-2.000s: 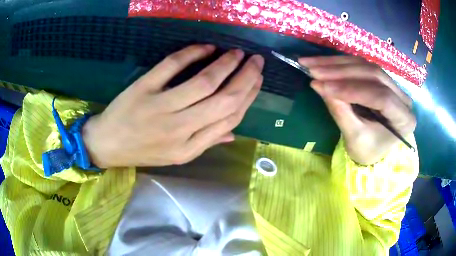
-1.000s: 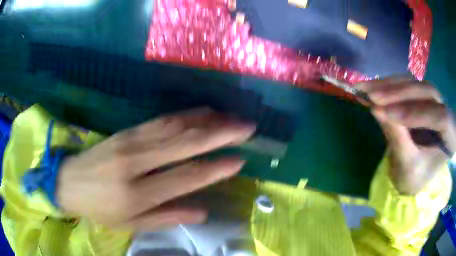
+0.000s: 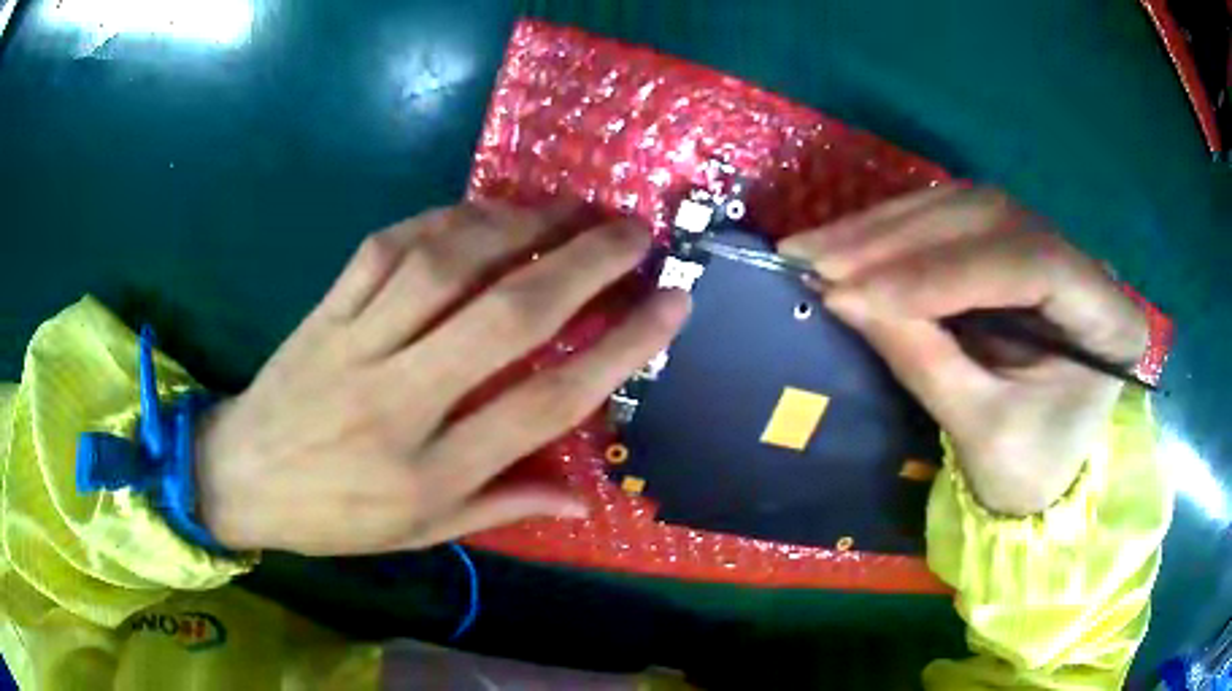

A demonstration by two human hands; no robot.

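A black circuit board (image 3: 757,392) with gold rectangles and small rings lies on pink-red bubble wrap (image 3: 595,101). Silvery edge connectors (image 3: 680,274) sit along its left edge. My right hand (image 3: 980,304) holds thin tweezers (image 3: 757,257), their shiny tips at the board's upper left edge between two connectors. Whether a small piece is at the tips cannot be told. My left hand (image 3: 446,371) lies over the bubble wrap, palm down, fingers apart, its index and middle fingertips beside the connectors. I see nothing held in it.
The glossy green tabletop (image 3: 243,203) surrounds the bubble wrap, with bright reflections at the upper left and right. A red sheet edge (image 3: 1189,74) shows at the upper right. A blue wrist strap (image 3: 156,459) is on my left wrist; its blue cord shows near the front edge.
The view has shifted from the dark ladder-patterned strip to the board, now central. My left hand has left the strip and is at the connectors. The tweezers have moved to the board's edge.
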